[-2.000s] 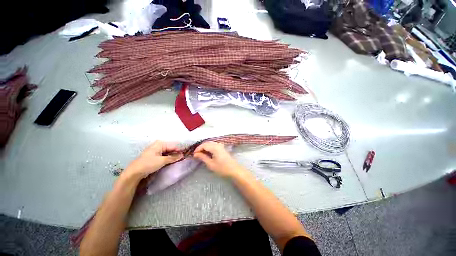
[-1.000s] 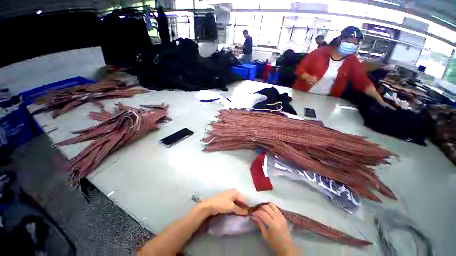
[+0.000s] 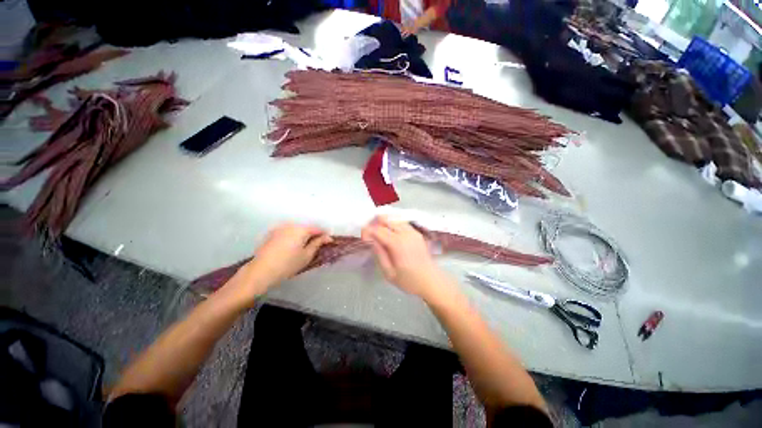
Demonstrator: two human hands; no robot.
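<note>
A long plaid strip point(image 3: 489, 250) lies across the near part of the table, its right end tapering near the wire coil. My left hand point(image 3: 288, 249) holds it at the left of its middle, thumb and fingers pinched on the edge. My right hand point(image 3: 401, 251) is over the strip a little to the right, fingertips bent; it is blurred, and I cannot tell whether it grips the cloth. A pale layer shows faintly beside the right hand. No needle can be made out.
A big bundle of plaid strips point(image 3: 401, 113) lies beyond, with a red scrap point(image 3: 380, 179) and plastic bag point(image 3: 451, 180). Shears point(image 3: 543, 299), a wire coil point(image 3: 585, 253) and red snips point(image 3: 650, 324) are at right. A phone point(image 3: 212, 135) and another bundle point(image 3: 92, 142) are at left.
The view has tilted back down from the room to the table. My hands are further apart on the strip, and less of the pale layer shows. The right hand has lifted slightly.
</note>
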